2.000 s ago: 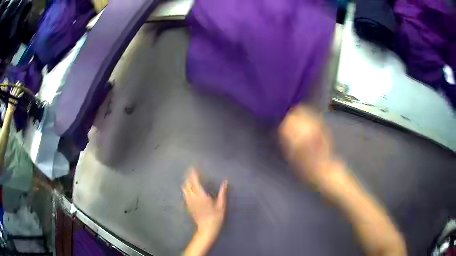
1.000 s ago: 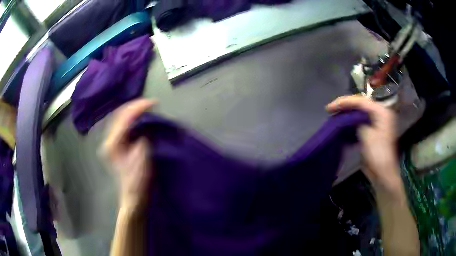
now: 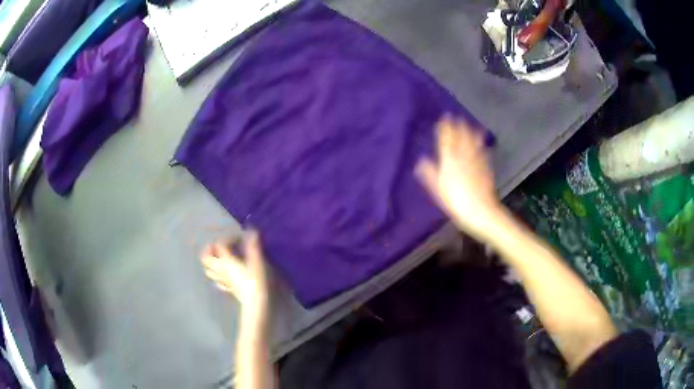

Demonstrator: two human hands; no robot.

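A purple garment panel (image 3: pixel 327 144) lies spread on the grey cloth-covered pressing table (image 3: pixel 144 266), with soft wrinkles across it. My left hand (image 3: pixel 240 266) is at the panel's lower left edge, fingers apart, holding nothing. My right hand (image 3: pixel 459 163) is over the panel's right side, fingers spread and slightly blurred; whether its palm presses the cloth cannot be told. A steam iron (image 3: pixel 536 34) with a red-brown handle stands at the table's far right.
A crumpled purple piece (image 3: pixel 95 102) lies at the far left, beside a blue-teal padded arm (image 3: pixel 65 57). A pale board (image 3: pixel 202 34) is at the far edge. Green sacking (image 3: pixel 609 228) and a pale roll (image 3: pixel 654 140) are at right, beyond the table edge.
The purple panel, held up between both hands a second ago, now lies spread on the table. Both hands have let go of its edge. The view has shifted, with the iron now nearer the top.
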